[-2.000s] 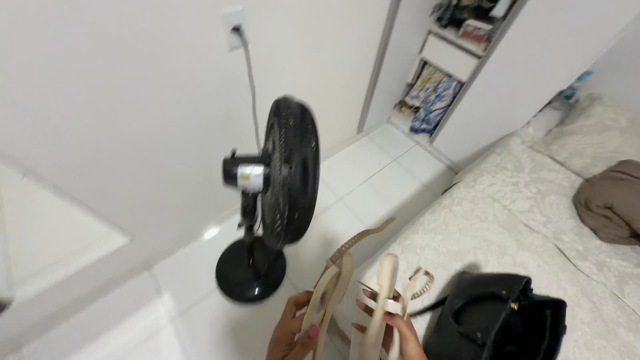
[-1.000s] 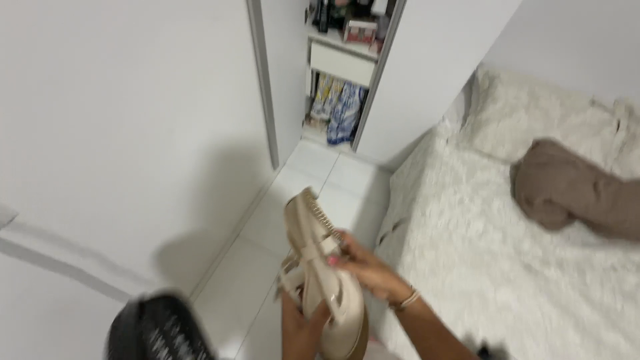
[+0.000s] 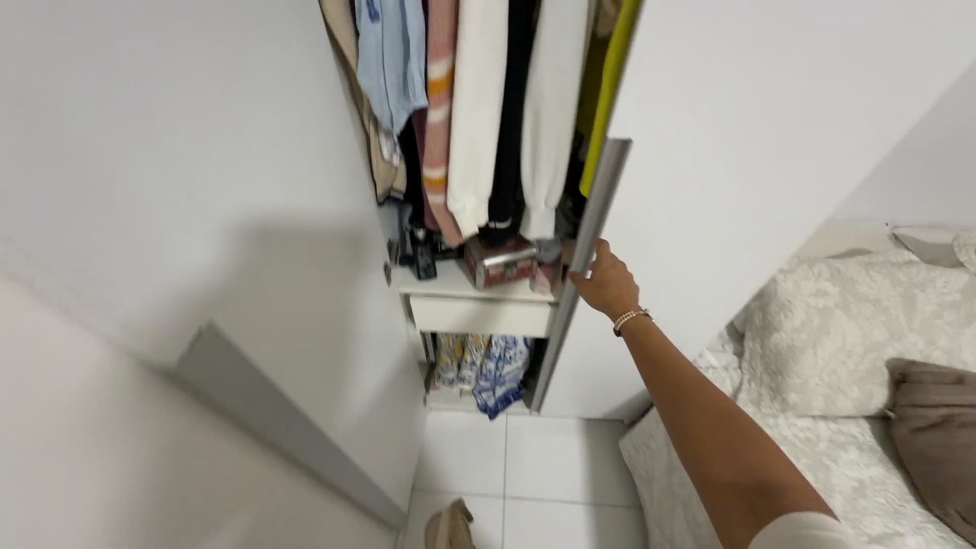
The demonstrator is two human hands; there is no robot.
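My right hand [image 3: 608, 282], with a beaded bracelet at its wrist, has its fingers around the grey metal edge profile [image 3: 591, 221] of a white sliding wardrobe door [image 3: 709, 152]. Left of that edge the wardrobe is open. Long sleeves hang inside, among them a white sweater [image 3: 479, 114] and a pink striped knit [image 3: 437, 130]. Beneath them a small red and silver case [image 3: 501, 261] stands on a shelf above a white drawer [image 3: 480, 316]. Blue-patterned fabric [image 3: 503, 370] lies in the lower compartment. A beige shoe [image 3: 450, 526] shows at the bottom edge; what holds it is out of view, as is my left hand.
A bed with a pale patterned cover [image 3: 808, 328] and a brown cushion or folded cloth [image 3: 938, 435] is at the right. White floor tiles [image 3: 465, 457] lie before the wardrobe. A white wall or panel with a grey strip [image 3: 282, 427] is at the left.
My right hand has let go of the beige shoes, which both hands held, and is now on the door edge. The view has moved close to the wardrobe; the fan and black bag are out of sight.
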